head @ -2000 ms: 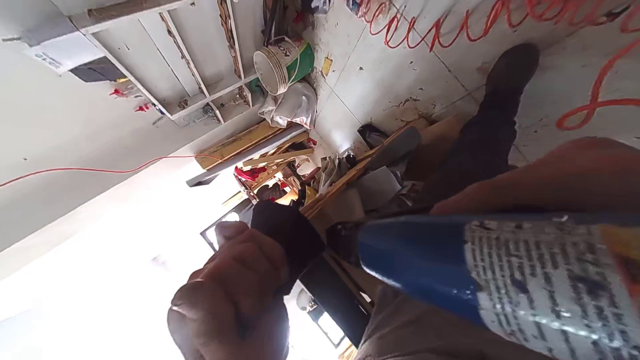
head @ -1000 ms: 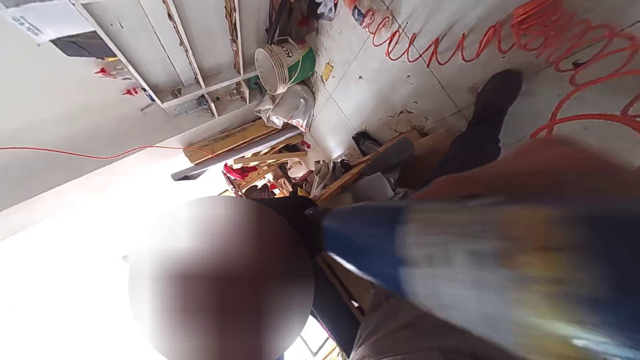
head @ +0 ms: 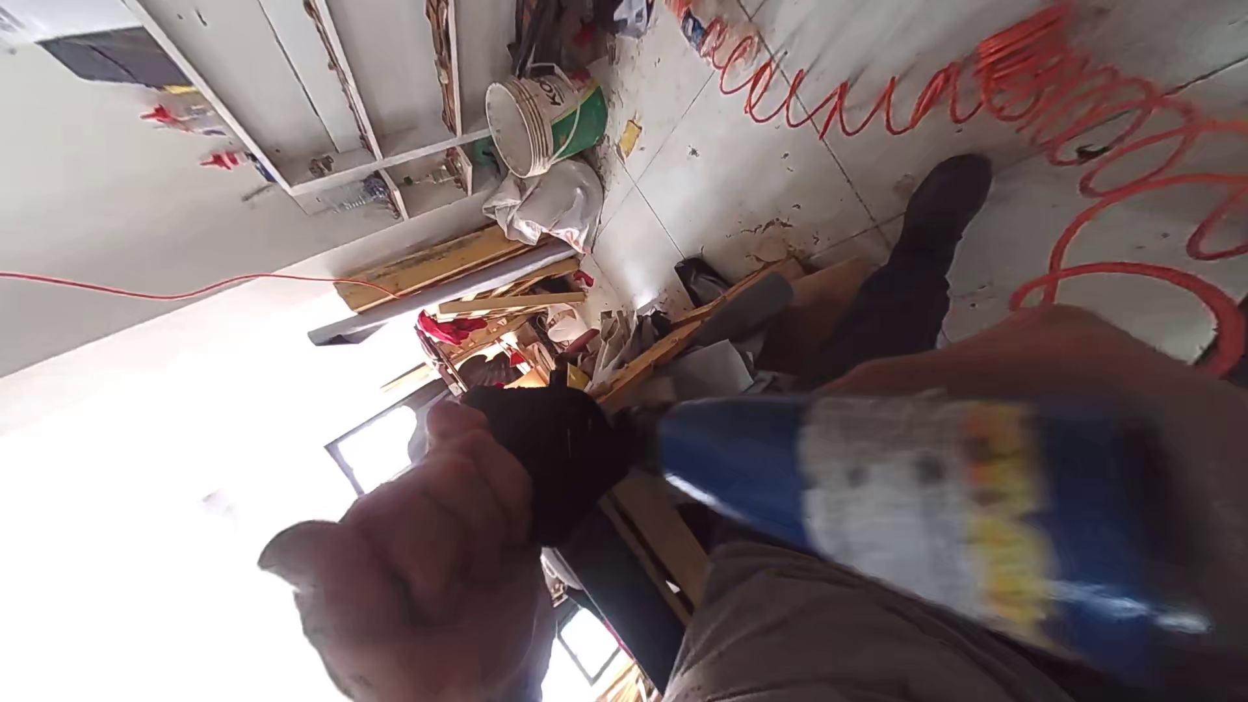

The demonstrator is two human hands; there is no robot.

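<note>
A blue bottle with a tapered tip [head: 907,497] stretches across the lower right, blurred. It bears a white and yellow label with writing. My right hand [head: 1053,361] is wrapped round it from above and behind, its fingers mostly hidden by the bottle. At the lower left, my left hand [head: 419,565] is curled against a dark object [head: 561,453], perhaps black cloth or foam, and grips its left side. The bottle's dark tip meets or overlaps the right side of this object; whether they touch cannot be told.
The view is tilted. A coiled orange hose [head: 1033,78] lies on the tiled floor. A white and green bucket [head: 546,117] stands by a white rack [head: 380,156]. Wood offcuts [head: 517,302] are piled beyond my hands, and a dark shoe [head: 951,195] is on the floor.
Both hands keep the bottle and the dark object close together. Compared with two seconds ago, more of the bottle's yellow label area shows.
</note>
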